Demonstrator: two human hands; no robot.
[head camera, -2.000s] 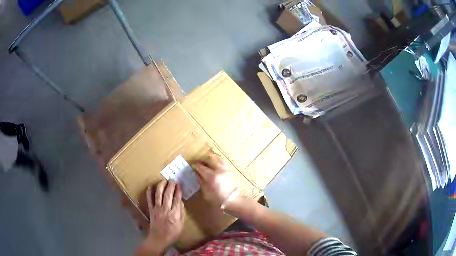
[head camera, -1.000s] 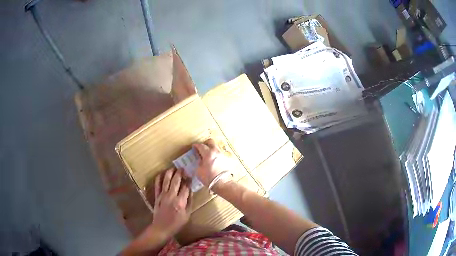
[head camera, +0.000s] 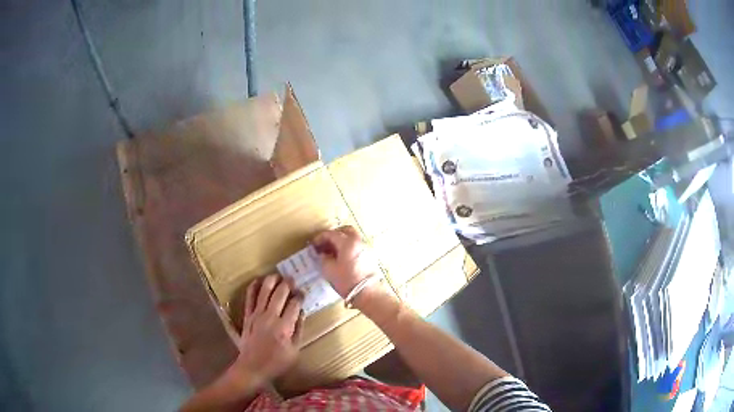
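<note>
A brown cardboard carton (head camera: 265, 209) lies tilted on the reddish-brown wooden trolley deck (head camera: 193, 185), with a flap spread out to the right. A white printed label (head camera: 315, 291) is on its upper face. My left hand (head camera: 272, 320) rests on the board at the label's left edge, fingers spread. My right hand (head camera: 346, 259) is at the label's upper right edge, with thumb and fingertips pinched on it.
Grey trolley tubes (head camera: 251, 48) rise at the top left. A whitish printed pile (head camera: 499, 173) lies right of the carton, with a small open box (head camera: 485, 84) behind it. White sheets (head camera: 672, 282) stand on the green bench (head camera: 624, 225) at the right.
The view has shifted, showing more trolley deck. My right hand has moved to the label's upper edge, and more of the label's lower right shows. My left hand stays at the label's left edge.
</note>
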